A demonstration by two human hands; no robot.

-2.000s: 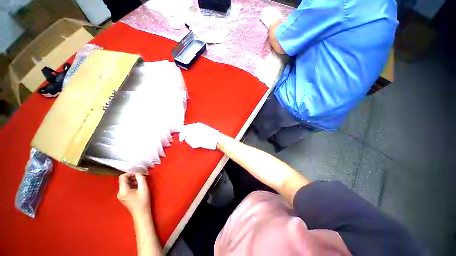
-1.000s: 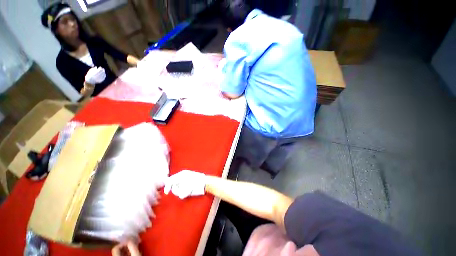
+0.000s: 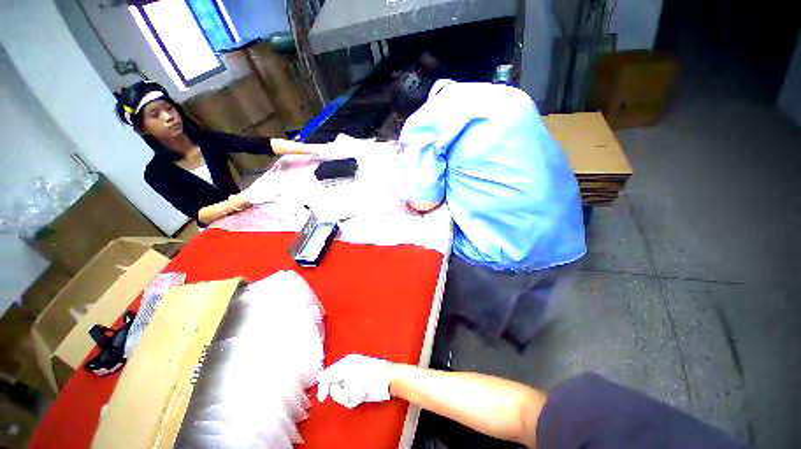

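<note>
A tan cardboard carton [image 3: 162, 368] lies on its side on the red cloth at the lower left. Whitish clear bubble bags [image 3: 263, 368] fan out of its open side towards the right. My right hand [image 3: 354, 381], in a white glove, rests at the right edge of the bags, fingers curled with the tips at the bag edges; whether they grip a bag is unclear. My left hand is out of the picture. The lower end of the carton and bags is cut off by the bottom edge.
An open black box [image 3: 315, 242] lies beyond the bags. Pink bubble wrap [image 3: 378, 224] carries a black block [image 3: 336, 168]. Two people are at the far end, one in blue at the right. A black dispenser-like object [image 3: 109, 344] and open carton [image 3: 105, 302] are left.
The view has tilted up, showing more of the room. My left hand has dropped out of the picture. My right hand stays at the bag edges. The person at the far left has both arms over the wrap.
</note>
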